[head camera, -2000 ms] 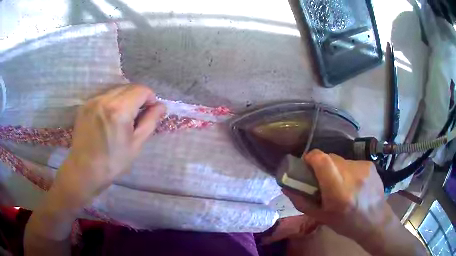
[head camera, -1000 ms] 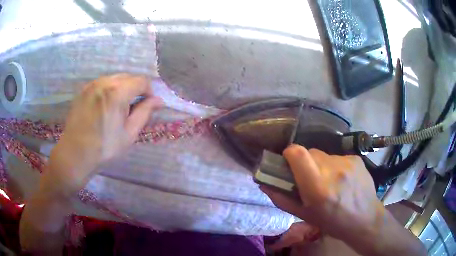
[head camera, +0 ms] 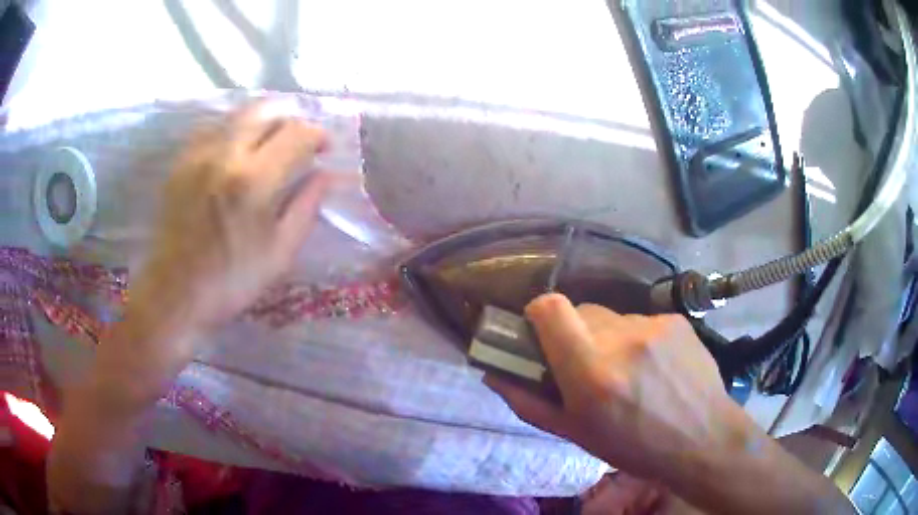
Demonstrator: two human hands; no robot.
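Observation:
The whitish interfaced garment piece [head camera: 332, 372] lies across the table, crossed by a frayed pink seam band [head camera: 332, 300]. My right hand [head camera: 624, 372] grips the handle of the steam iron [head camera: 533, 272], whose pointed tip faces left at the seam band and the piece's curved edge. My left hand [head camera: 237, 206], blurred, is raised over the piece left of the iron, fingers bent together. A thin white strip [head camera: 350, 227] runs from near its fingers towards the iron's tip. The fingertips seem to pinch it, but blur hides the hold.
A white tape roll [head camera: 66, 197] lies flat on the fabric at the left. The dark iron rest [head camera: 710, 121] is at the upper right. A ribbed steam hose [head camera: 785, 267] and black cord run from the iron to the right. Dark shears [head camera: 802, 221] lie beside the hose.
The iron and my right hand have moved left along the seam. My left hand has risen towards the piece's upper edge. The tape roll, hidden or cut off before, now shows whole.

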